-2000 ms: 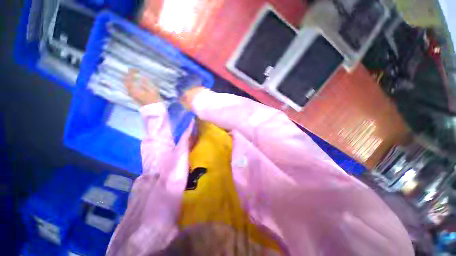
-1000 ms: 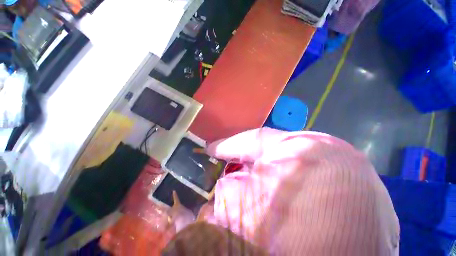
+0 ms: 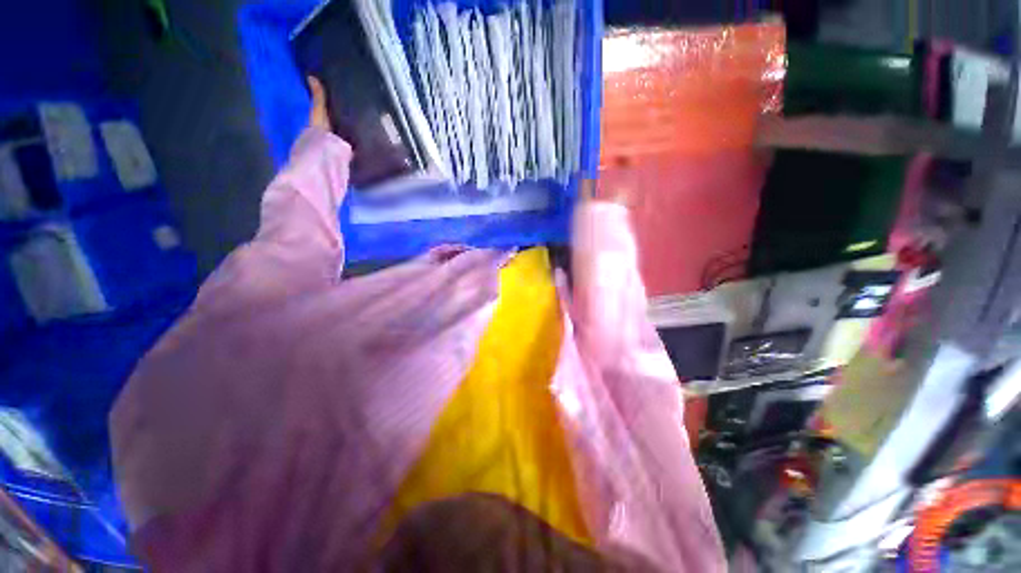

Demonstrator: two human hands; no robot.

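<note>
A blue bin (image 3: pixel 453 238) stands in front of me at the top of the view. It holds several sleeved tablets (image 3: pixel 504 95) on edge, their pale edges upward. One dark tablet (image 3: pixel 361 95) leans at the bin's left side, its face partly showing. My left hand (image 3: pixel 319 110) is at that tablet's left edge with a finger against it; the rest of the hand is hard to see. My right hand (image 3: pixel 586 193) is at the bin's right rim, blurred and mostly hidden, so its grip cannot be told.
The red-orange bench (image 3: pixel 683 168) lies right of the bin. Beyond it are a dark green surface (image 3: pixel 856 90), a grey bar (image 3: pixel 884 135) and dark tablets (image 3: pixel 694 349) on pale pads. More blue bins (image 3: pixel 157 297) with white labels stand at the left.
The view has swung from the bench with two tablets to the blue bin. My left hand is now at a tablet in the bin, and my right hand is at its rim.
</note>
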